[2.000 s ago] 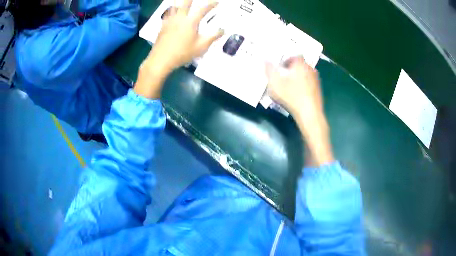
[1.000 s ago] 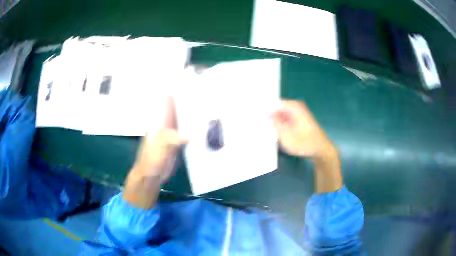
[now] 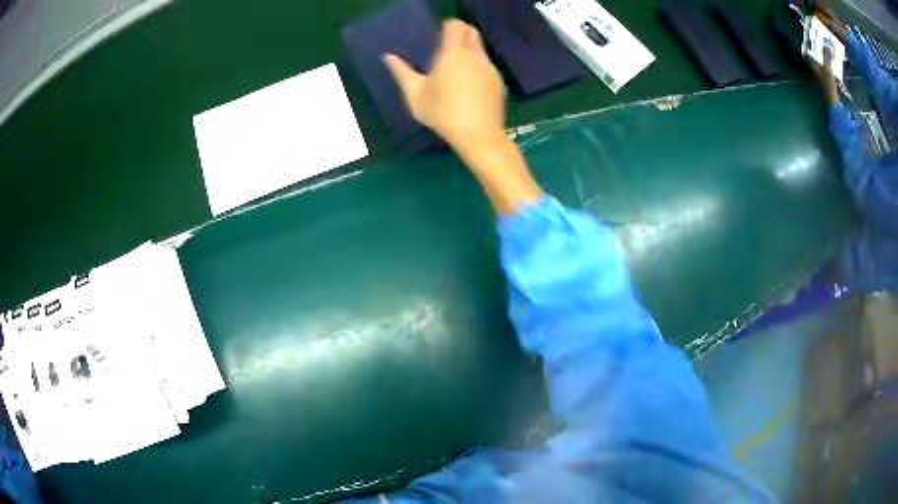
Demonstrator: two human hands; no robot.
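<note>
My right hand reaches over a dark inner box on the belt, thumb and fingers apart. The thumb lies over the box and the fingers are at its right side. Whether it grips the box cannot be told. My left hand is out of view. A plain white flat sleeve lies on the belt left of the box. A fanned sleeve stack with printed watch pictures lies at the lower left of the worktop.
More dark inner boxes lie right of my hand, with a white sleeved box beside them. Further dark boxes lie beyond. Another person's blue sleeve and hands hold a white box at the far right. The green worktop has a worn edge.
The view has swung right. My right hand has left the printed sleeve and moved to the dark box. My left hand and the sleeve held between both hands are out of view.
</note>
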